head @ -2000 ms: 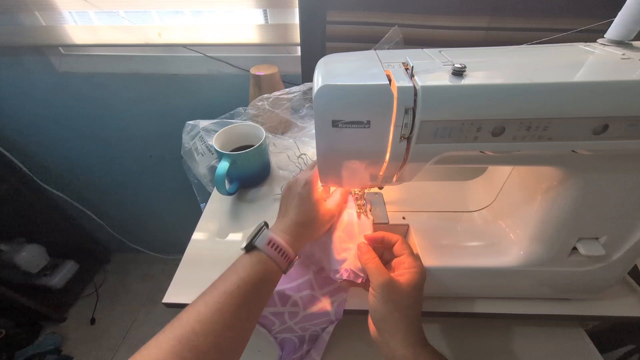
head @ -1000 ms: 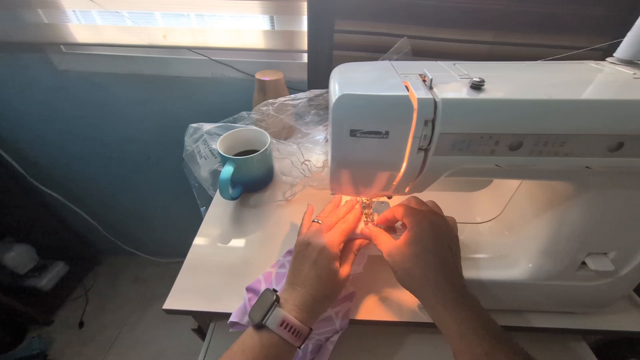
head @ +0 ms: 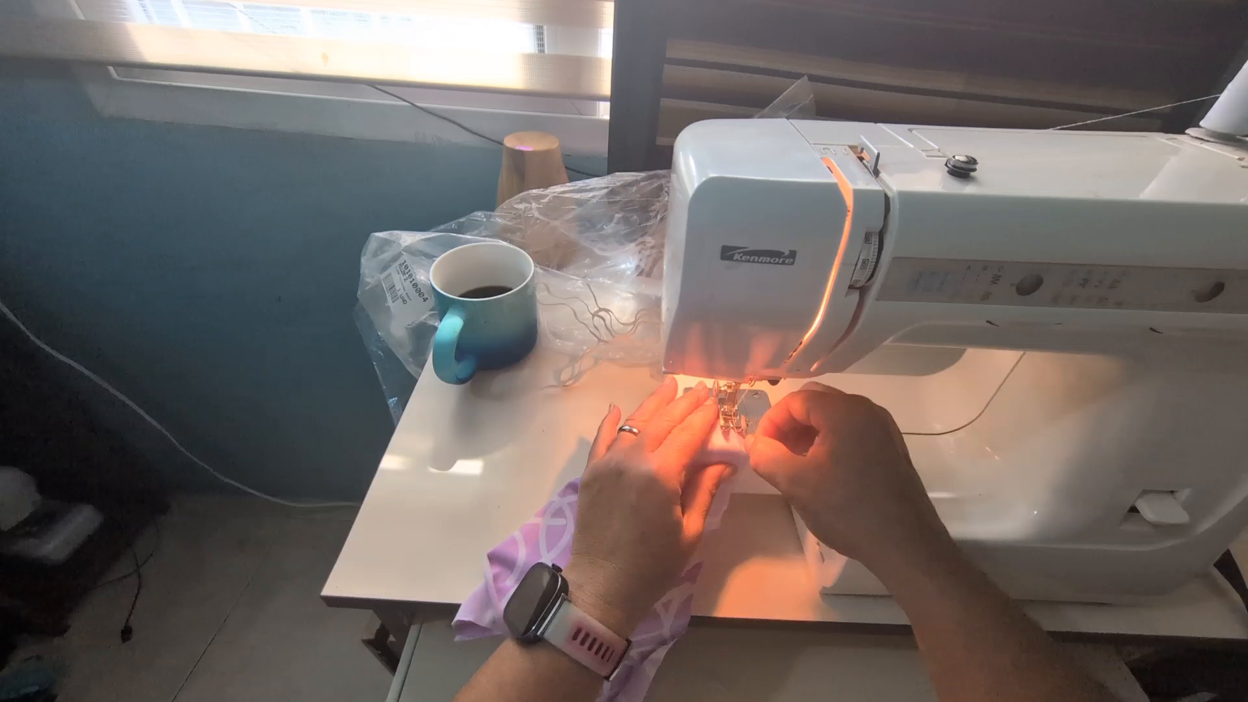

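A white Kenmore sewing machine (head: 751, 253) stands on the table with its lamp lit. My left hand (head: 648, 487), with a ring and a watch, lies flat on a purple and white patterned fabric (head: 546, 546), fingertips just left of the presser foot (head: 729, 405). The fabric's narrow end is at the foot, and the rest hangs over the table's front edge. My right hand (head: 838, 458) is right of the foot, thumb and index finger pinched at the fabric's edge; whether they grip it is hard to tell.
On the left of the white table (head: 439, 526) is a blue mug (head: 502, 327) holding dark liquid. Behind it lie a clear plastic bag (head: 604, 210), loose threads (head: 604, 327) and a wooden cone-shaped object (head: 531, 166). A thread spool (head: 1227, 112) tops the machine at right.
Two seconds ago more fabric showed in front of the foot, with my right hand lower at its edge. My right hand has moved up beside the foot; my left now lies flatter on the fabric.
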